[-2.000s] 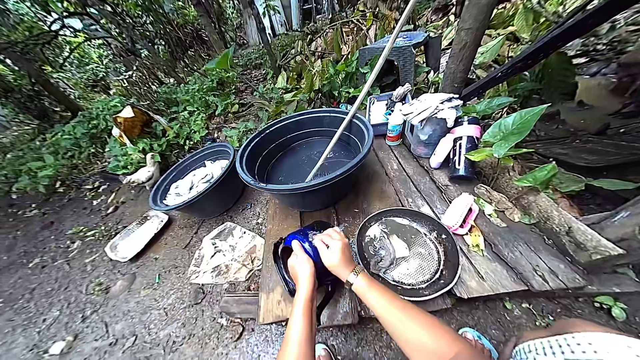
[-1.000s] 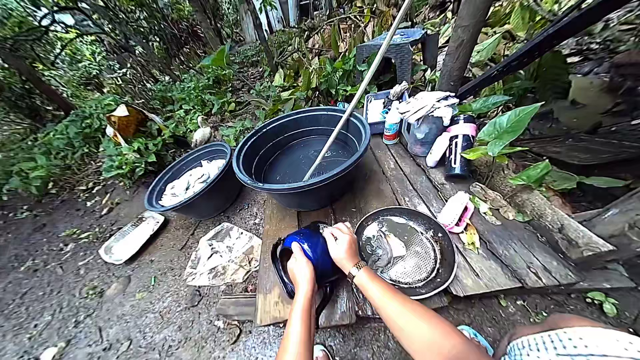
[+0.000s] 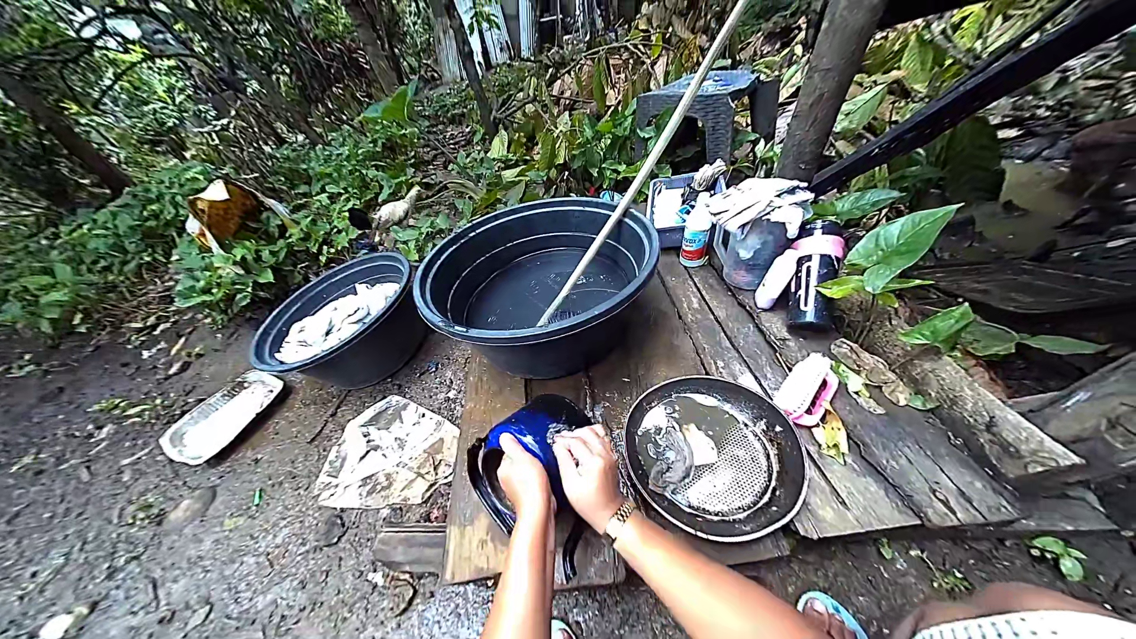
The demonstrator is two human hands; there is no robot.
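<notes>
My left hand [image 3: 522, 479] grips the rim of a shiny blue pot or kettle [image 3: 540, 424], its thumb on the outside. The vessel is tipped on its side over the wooden planks, with a black handle at its left. On the vessel's right side lies my right hand [image 3: 586, 466], fingers bent against the surface; whether it holds a scrubber is hidden. Just right of my hands, a black frying pan [image 3: 745, 461] holds murky water, a grey scouring pad or cloth [image 3: 672, 457] and a pale piece.
Behind the vessel stands a large black basin [image 3: 550, 337] with a long stick [image 3: 643, 169] leaning in it. A smaller tub [image 3: 373, 351] holds pale cloths. A pink-and-white brush [image 3: 806, 389], a bottle [image 3: 696, 232] and a dark tumbler [image 3: 812, 280] are at right. A plastic bag [image 3: 388, 453] and white tray [image 3: 222, 419] lie left.
The blue vessel has been turned in my hands. My right hand has shifted from its top to its right side. A bird behind the small tub has moved right.
</notes>
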